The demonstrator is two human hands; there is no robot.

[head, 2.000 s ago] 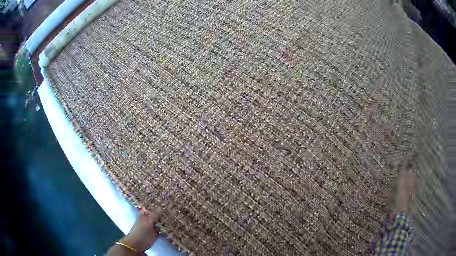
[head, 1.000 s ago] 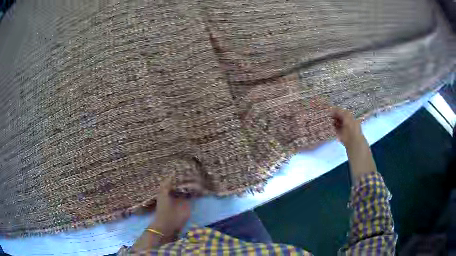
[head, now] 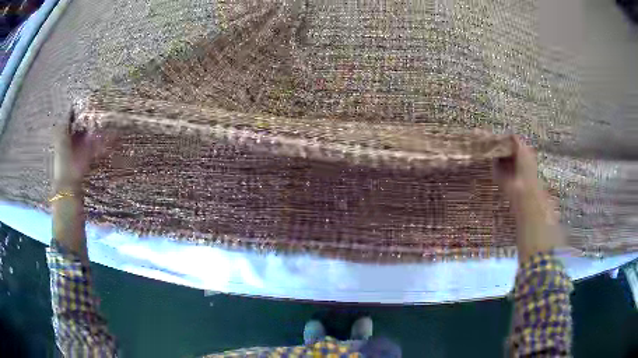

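Observation:
Brown-beige tweed fabric [head: 392, 77] covers most of the table. Its near edge is lifted in a long raised strip between my hands, and darker fabric shows below it. My left hand [head: 82, 150] grips the left end of the raised edge. My right hand [head: 518, 164] grips the right end. Both hands are slightly blurred, and the fingertips are partly hidden by the cloth. Slanting folds run across the fabric behind the raised edge.
White underlay paper [head: 280, 275] shows along the curved near table side. The dark green floor [head: 168, 311] and my shoes are below it. A pale tube-like border [head: 22, 59] runs along the far left.
My view has shifted to face the near edge squarely. My hands have moved wide apart, and the fabric edge between them is now lifted. My right hand now holds the cloth.

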